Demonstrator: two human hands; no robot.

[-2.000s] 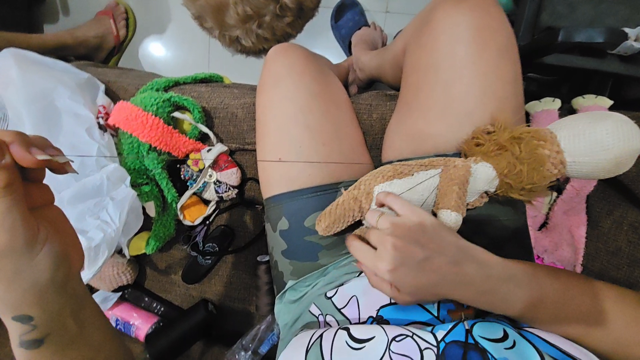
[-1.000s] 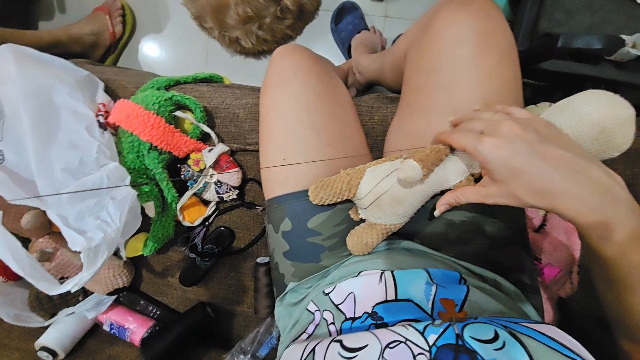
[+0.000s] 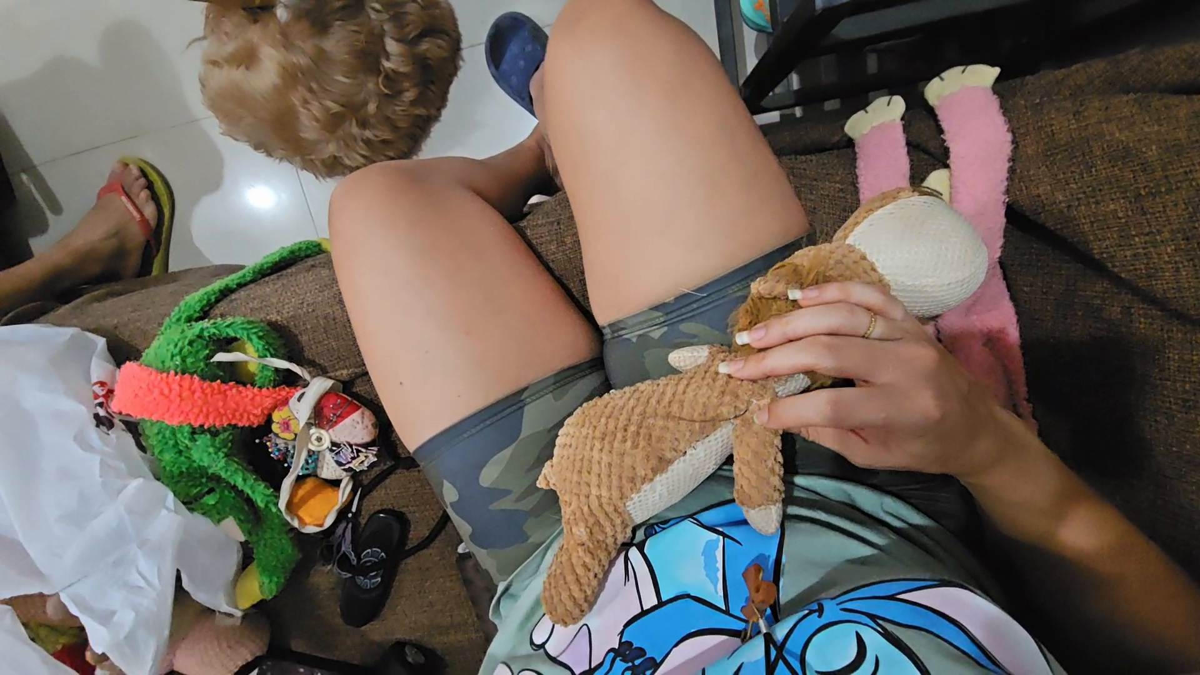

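Note:
A brown and cream crocheted plush toy (image 3: 647, 441) lies across my lap, its cream muzzle toward the right. My right hand (image 3: 844, 375) rests over its neck and shaggy mane, fingers curled on it. A ring shows on one finger. My left hand is out of the frame. Left of my thighs sits a fabric pincushion (image 3: 328, 427) stuck with many pins, beside a green plush (image 3: 187, 352) with an orange-red band. A pair of black-handled scissors or a similar black tool (image 3: 373, 567) lies below it.
A white plastic bag (image 3: 84, 469) holding plush pieces stands at the left. A pink plush (image 3: 975, 216) lies on the brown sofa (image 3: 1106, 187) at the right. A curly-haired brown animal (image 3: 328, 75) is on the tiled floor, near a person's foot in a flip-flop (image 3: 141, 216).
The plush toy has turned over on my lap, its brown side now showing. My left hand, at the left edge two seconds ago, has gone from view. The thread seen before no longer shows.

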